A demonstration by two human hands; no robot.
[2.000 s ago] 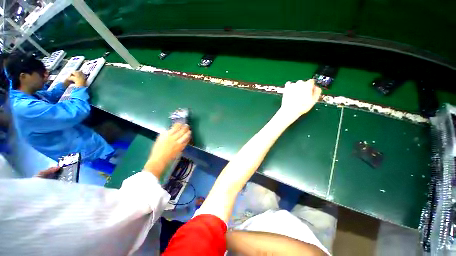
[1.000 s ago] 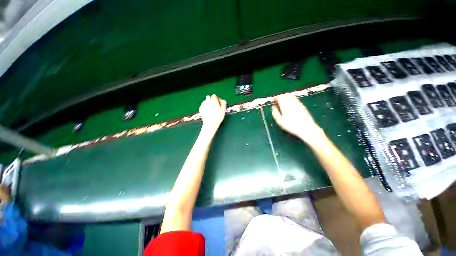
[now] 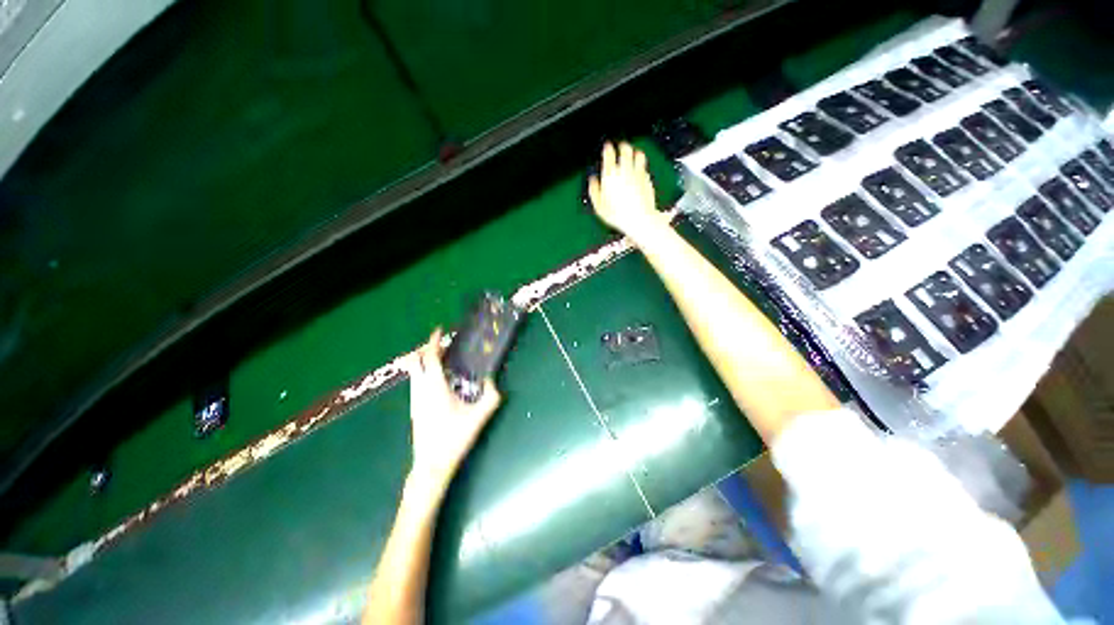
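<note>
My left hand (image 3: 446, 409) holds a black phone body (image 3: 484, 344) upright at an angle above the bench's worn edge. The phone body has small orange or yellow marks. My right hand (image 3: 624, 192) reaches over the green conveyor, its fingers at a dark phone (image 3: 595, 183) that it largely hides; whether it grips it I cannot tell. A loose black cover (image 3: 630, 343) lies on the green bench (image 3: 562, 452), between my two forearms.
A large pale blister tray (image 3: 843, 183) with rows of black plates stands at the right. Other dark phones lie on the conveyor, one at the left (image 3: 211, 411) and one near the tray (image 3: 676, 134). Brown cardboard (image 3: 1053, 415) is below the tray.
The view has turned and shifted right. My left hand now holds a phone body off the surface. My right hand has moved from the bench edge onto the conveyor. The loose cover is now visible.
</note>
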